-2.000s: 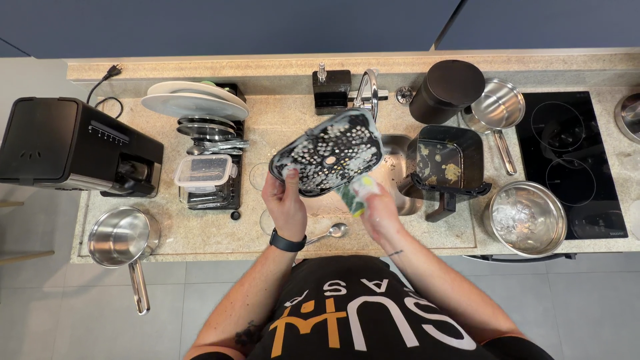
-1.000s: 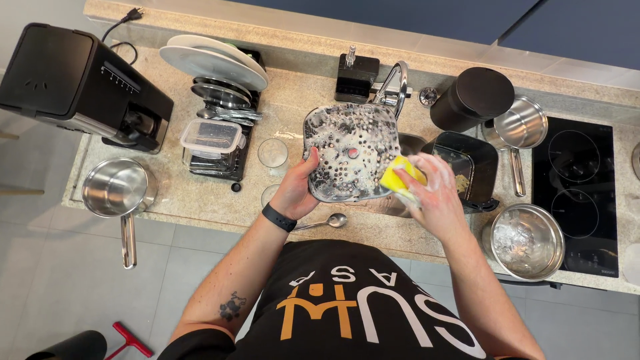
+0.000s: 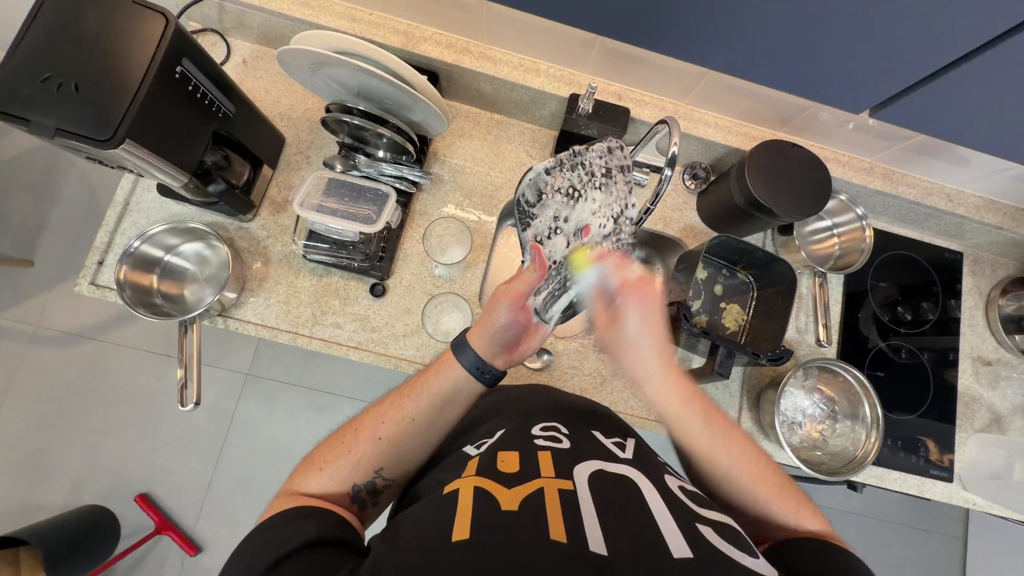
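My left hand [image 3: 516, 308] grips the lower edge of a black perforated tray [image 3: 576, 192], which is tilted above the sink [image 3: 500, 256] and covered in white suds. My right hand [image 3: 632, 308], blurred, holds a yellow sponge [image 3: 580, 260] against the tray's lower right part. Behind the tray stands the chrome faucet [image 3: 668, 160]. Two clear glasses [image 3: 447, 242] are on the counter left of the sink, and a spoon [image 3: 539, 358] lies beside my left wrist. Right of my right hand sits a black air fryer basket [image 3: 732, 300] with yellowish residue inside.
A dish rack [image 3: 392, 248] with plates [image 3: 360, 84], cutlery and a lidded container [image 3: 346, 200] stands at left, near a black coffee machine [image 3: 88, 72] and a steel saucepan [image 3: 176, 272]. At right are a black canister [image 3: 768, 188], steel pots [image 3: 824, 420] and a cooktop [image 3: 904, 344].
The tray has turned from lying wide to standing more upright, and its suds have become thicker. My right hand has moved from beside the tray's right edge to its lower part. The view has shifted.
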